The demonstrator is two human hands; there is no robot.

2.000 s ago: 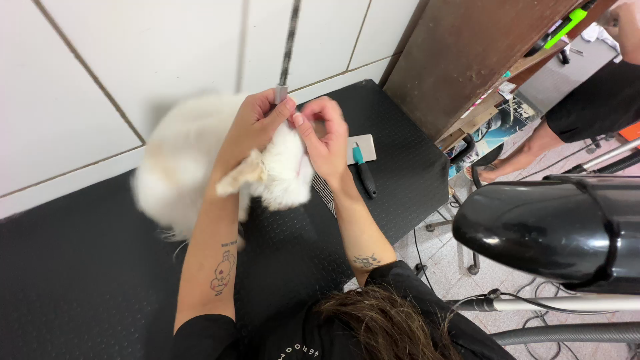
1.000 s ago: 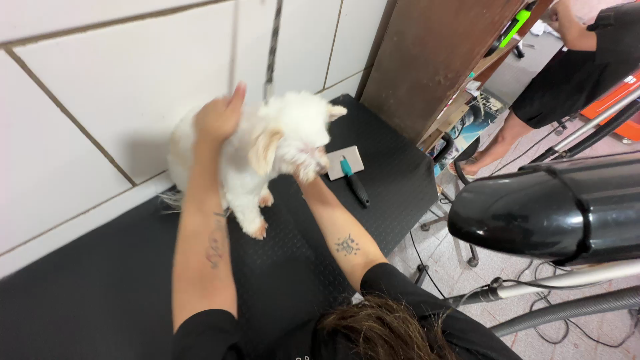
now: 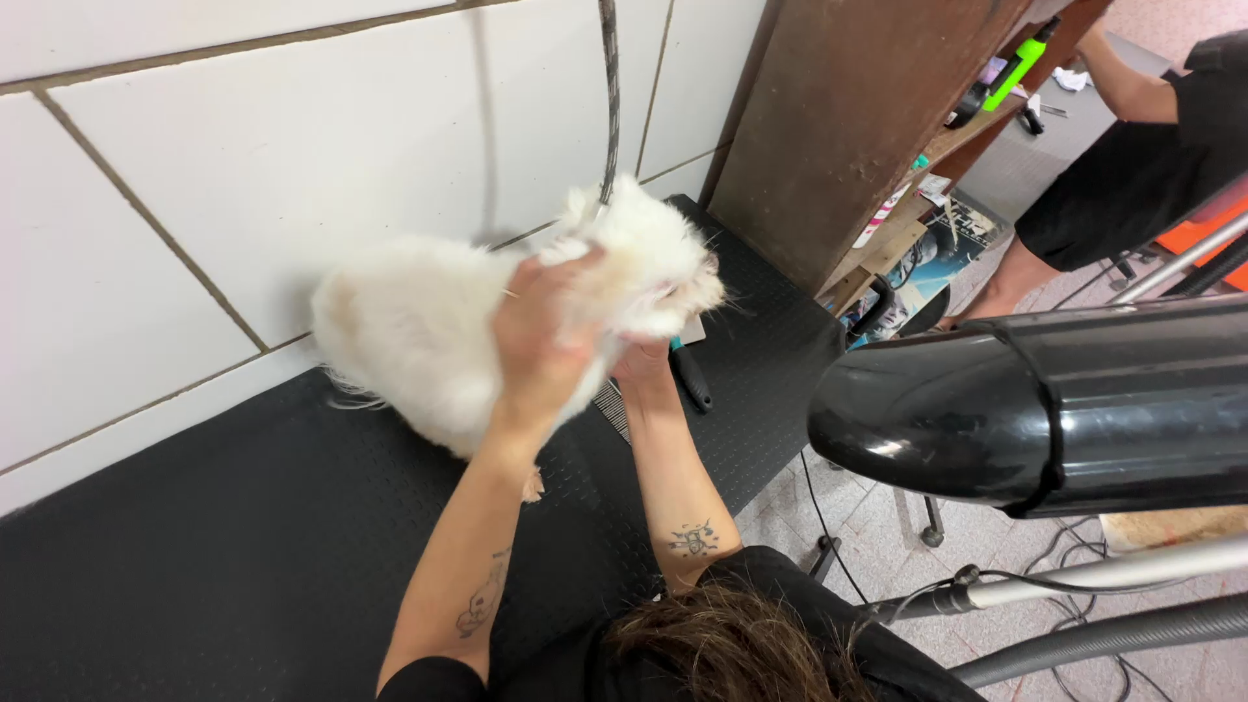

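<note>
A small white dog (image 3: 409, 322) sits on the black textured grooming table (image 3: 244, 546), its head turned to the right. My left hand (image 3: 546, 331) lies against the side of its neck and head, slightly blurred. Under its chin is my right hand (image 3: 643, 361), its fingers partly hidden by the muzzle. A grooming loop cord (image 3: 611, 107) hangs from above to the dog's neck. Beside my right forearm lie a metal comb (image 3: 614, 409), partly covered, and a slicker brush with a black handle (image 3: 692, 378).
A white tiled wall (image 3: 292, 146) runs behind the table. Right of it stand a brown wooden shelf unit (image 3: 858, 117) and a large black dryer (image 3: 975, 419) on a metal arm. Cables (image 3: 1072, 575) lie on the floor. Another person (image 3: 1102, 185) stands at the upper right.
The dog's head, bent down between my hands two seconds ago, is now raised and faces right. My left hand has come down from above its back to its neck.
</note>
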